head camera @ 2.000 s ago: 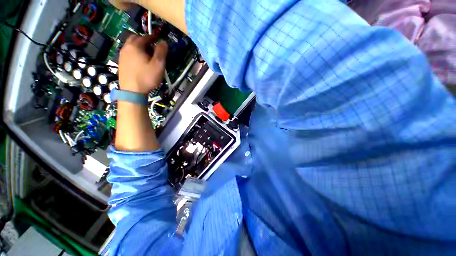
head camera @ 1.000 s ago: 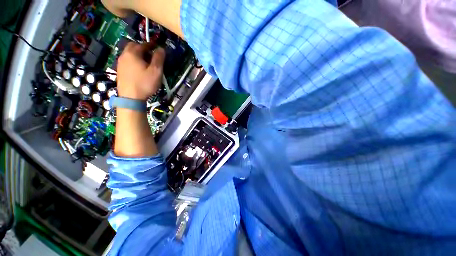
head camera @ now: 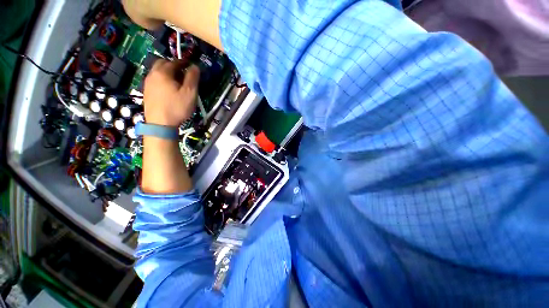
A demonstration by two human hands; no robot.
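Note:
The large inverter housing [head camera: 29,102] lies open at the left. Inside are a green circuit board [head camera: 133,47], rows of silver-white capacitors [head camera: 108,111] and red-black ring coils [head camera: 99,62]. My left hand [head camera: 167,95], with a blue-grey wristband, is over the board with curled fingers; its fingertips are hidden and I cannot tell if it holds anything. My right hand [head camera: 141,11] is at the top edge, partly cut off, over the board's upper part; its fingers and any held thing are unclear.
The wiring box [head camera: 278,171], with dark wires inside, joins the housing's near side, close to my body. A red-orange part [head camera: 265,142] sits beside it. A clear plastic packet [head camera: 226,249] lies by my left sleeve. Pink cloth [head camera: 499,36] shows at the upper right.
The view has shifted slightly, so the housing and my left hand appear a little lower. My left hand stays curled over the same area. My right hand remains at the top edge.

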